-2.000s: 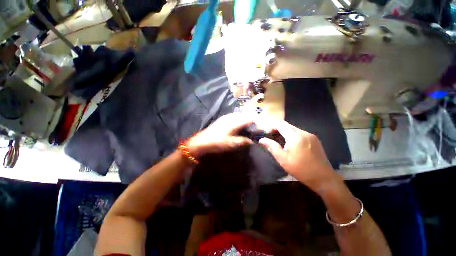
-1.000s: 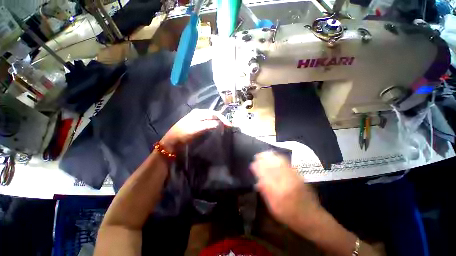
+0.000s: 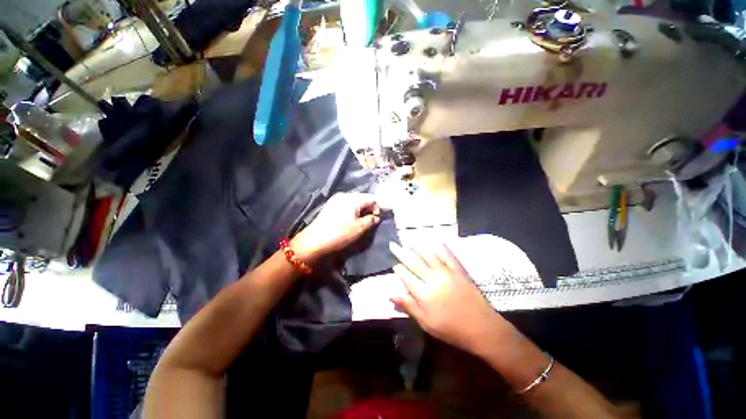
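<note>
A large dark grey garment panel (image 3: 270,172) is spread left of the needle, and part of it hangs over the front edge. My left hand (image 3: 343,223) grips its edge between thumb and fingers, just in front of the presser foot (image 3: 383,170). My right hand (image 3: 438,295) lies flat with fingers apart near the right end of the cloth and holds nothing. A small dark cut panel (image 3: 511,200) with a curved edge lies under the arm of the cream-white sewing machine (image 3: 483,86). Whether cloth is under the presser foot cannot be told.
A blue paddle shape (image 3: 278,78) hangs above the cloth. Small green and orange tools (image 3: 616,217) stand right of the small panel. A whitish plastic bag (image 3: 707,225) hangs at the right end. A crumpled dark bundle (image 3: 135,135) and a blue basket (image 3: 123,364) are at left.
The right hand has moved from the cloth at the needle out onto the bed. The cloth held in front has been drawn left and lowered, and white tabletop shows beside it. The left hand still grips the edge.
</note>
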